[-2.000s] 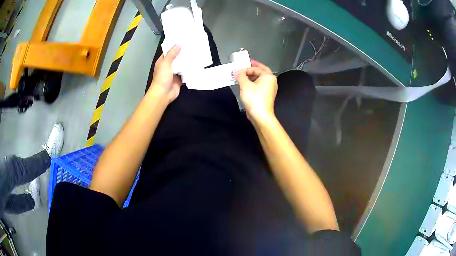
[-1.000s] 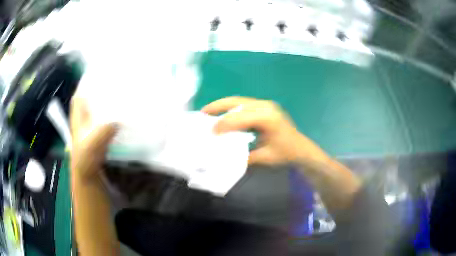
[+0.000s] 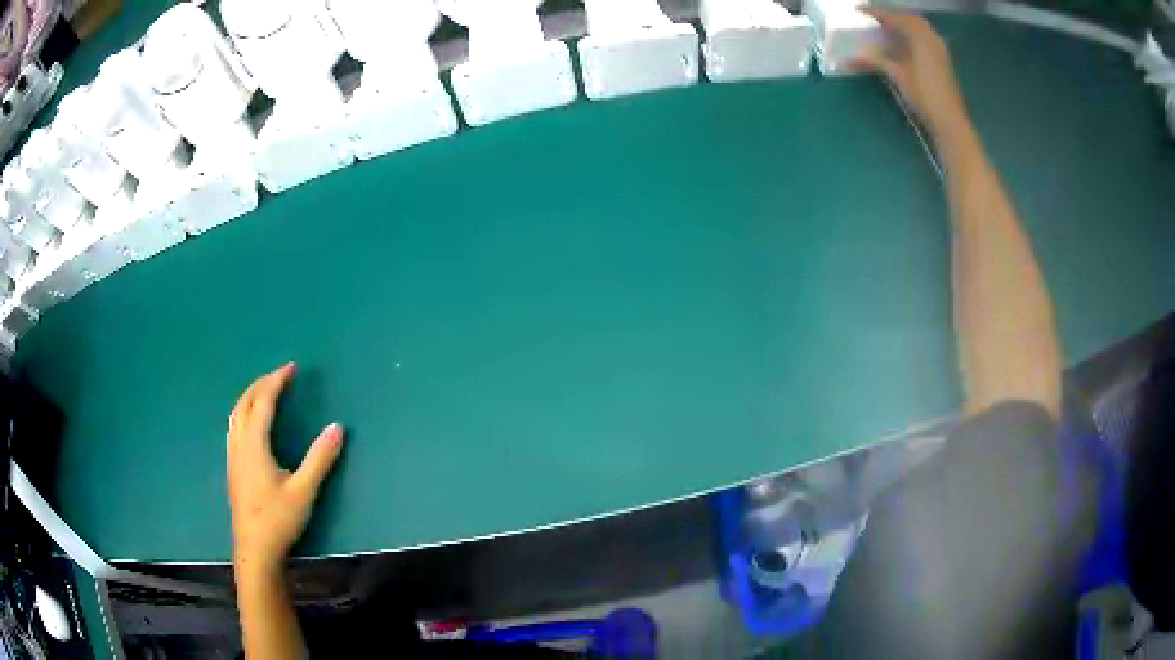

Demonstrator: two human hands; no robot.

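Observation:
A long row of white security cameras [image 3: 515, 80] stands along the far side of the green bench mat [image 3: 580, 310]. My right hand [image 3: 912, 54] is at the right end of the row, its fingers on the white base of the last camera [image 3: 840, 35]; the top of that camera is cut off by the picture's edge. My left hand [image 3: 273, 477] is over the mat at the lower left, empty, with thumb and fingers apart.
A blue crate [image 3: 773, 619] with white and grey items is below the bench's front edge. A white mouse [image 3: 52, 615] and a white strip [image 3: 58, 520] are at the lower left. A blue object [image 3: 629, 634] is on the floor.
The view has turned to the side bench. The white camera held in both hands has gone to the row's right end with my right hand. My left hand has let go and is lower left.

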